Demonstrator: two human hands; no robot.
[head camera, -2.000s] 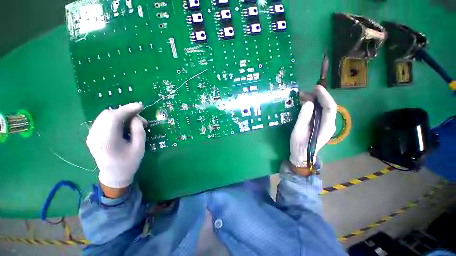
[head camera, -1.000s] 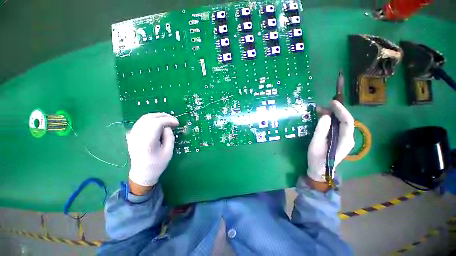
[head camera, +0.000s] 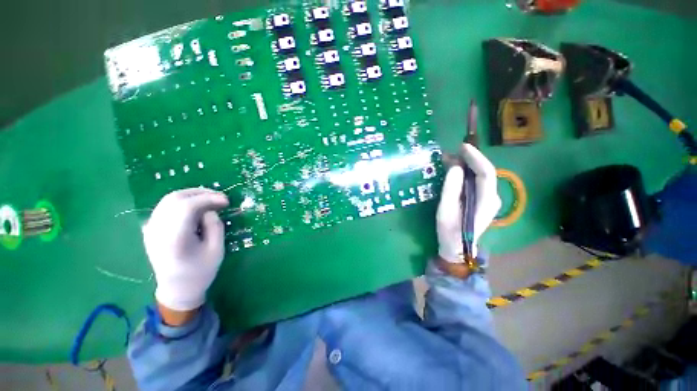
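A large green circuit board (head camera: 206, 137) lies solder side up on the green mat, with rows of black transistors at its upper right. My left hand (head camera: 185, 248), in a white glove, pinches thin solder wire (head camera: 267, 168) over the board's lower left; the strand reaches across the board. My right hand (head camera: 468, 202), also gloved, holds a dark soldering iron (head camera: 471, 130) at the board's right edge, tip pointing up and away from the board. The solder spool (head camera: 30, 221) lies at the far left.
Two iron stands (head camera: 527, 72) with yellow sponges stand at the upper right. A yellow tape ring (head camera: 510, 197) lies beside my right hand. A black cup-like holder (head camera: 604, 208) stands farther right. A blue wrist cord (head camera: 98, 324) is at lower left. Something red (head camera: 552, 4) shows at the top edge.
The view has shifted, moving the board and other things in the picture. Both hands keep about the same places at the board, still holding the wire and iron.
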